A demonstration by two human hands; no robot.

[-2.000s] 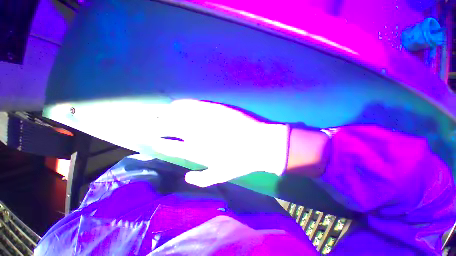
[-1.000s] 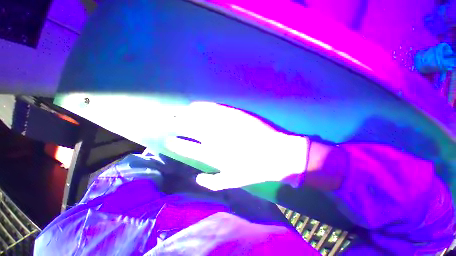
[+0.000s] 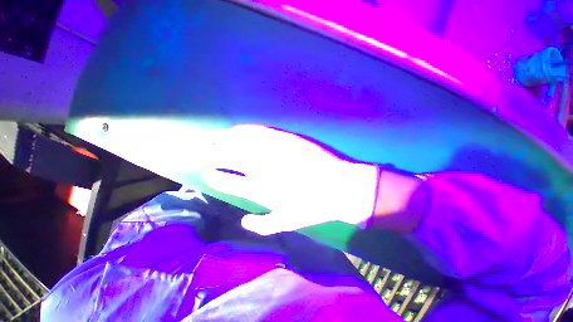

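My right hand (image 3: 295,179), in a glaring white glove with a knitted cuff, lies flat on the front edge of the green mat (image 3: 251,82). Its fingers point left, and the thumb is apart, towards me. The fingertips blend into a brightly lit strip of the mat, so their exact outline is lost. I see nothing held in it. The purple-lit sleeve comes in from the right. My left hand is not in view.
A magenta-lit raised lip (image 3: 352,39) runs behind the mat. Blue cups (image 3: 539,66) stand at the upper right. A rack with green boards (image 3: 402,290) is below the mat. A black bin (image 3: 60,157) is at the left. My shiny smock (image 3: 144,270) fills the bottom.
The view has shifted slightly. My right hand stays on the mat's front edge in the same pose.
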